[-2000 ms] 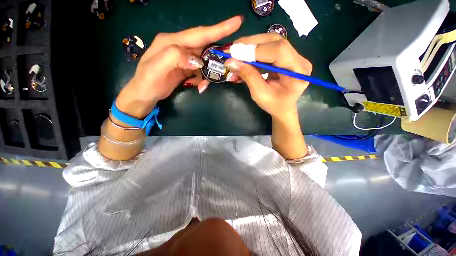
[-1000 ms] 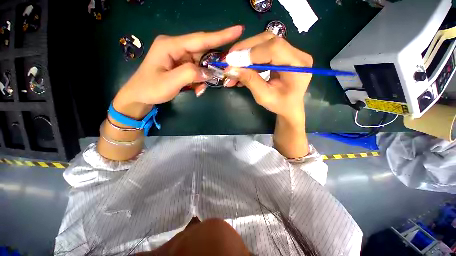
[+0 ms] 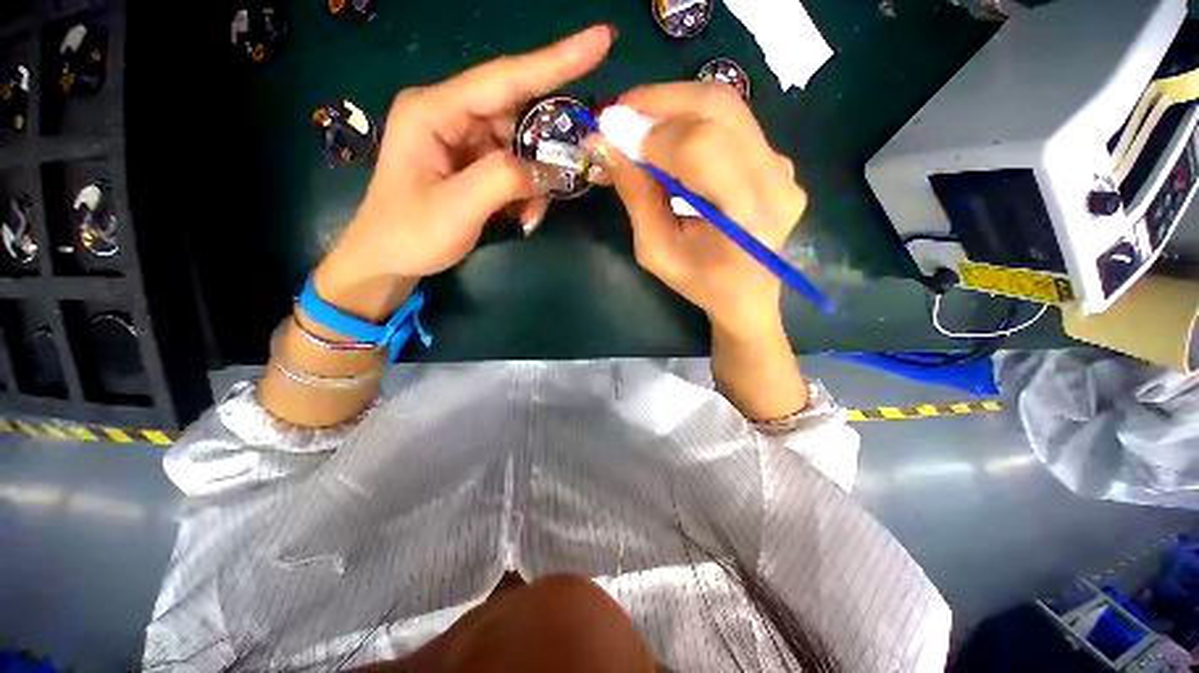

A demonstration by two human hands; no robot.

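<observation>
A round housing (image 3: 559, 147) with a circuit board and small silver and white parts inside is held above the green mat, its open face towards me. My left hand (image 3: 441, 171) grips it at its left and lower edge, index finger stretched out above it. My right hand (image 3: 704, 184) holds a blue stick (image 3: 756, 247), its tip at the upper right of the board and its rear end pointing down right. The right thumb is at the housing's right edge. White finger cots cover right fingertips. The fingers hide part of the rim.
A black parts tray (image 3: 136, 197) with wired units stands at left. Loose wired sub-assemblies (image 3: 345, 132) lie on the mat (image 3: 526, 302). Two round units (image 3: 682, 13) and a white paper slip (image 3: 781, 40) lie beyond my right hand. A white-grey instrument (image 3: 966, 112) and tan roll (image 3: 1133, 320) are at right.
The blue stick has swung from nearly level to a steep slant, its rear end lower and nearer. The housing has turned more face-up and shows more of its board.
</observation>
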